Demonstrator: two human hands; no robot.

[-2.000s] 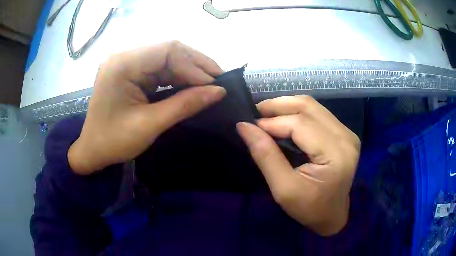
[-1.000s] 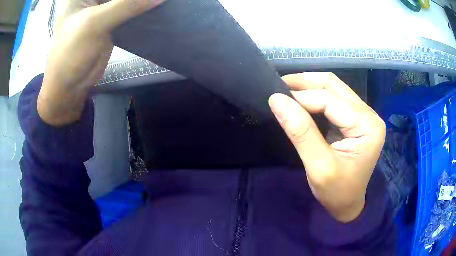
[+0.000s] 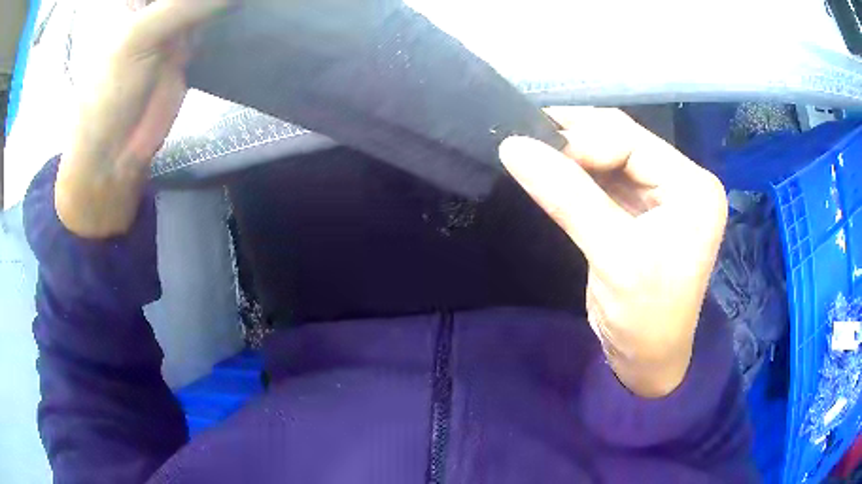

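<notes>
A dark grey cuff piece (image 3: 350,80) is stretched between my two hands, above the table's front edge and my lap. It slopes down from upper left to right, and its top is cut off by the picture's edge. My left hand (image 3: 128,123) holds its left end at the upper left; the fingertips are cut off or blurred at the top edge. My right hand (image 3: 629,217) pinches its right end between thumb and fingers. A lower layer or fold shows along its bottom edge near the right end.
The white table (image 3: 605,43) has a curved front edge with a measuring tape (image 3: 227,140) along it. A blue plastic crate (image 3: 813,246) stands at the right below the table, with dark pieces (image 3: 751,284) beside its wall. Another blue surface (image 3: 222,388) shows at lower left.
The hands were close together at the cuff piece's corner; they have moved apart and the piece is now spread between them. Since one second ago both hands have shifted slightly up and left.
</notes>
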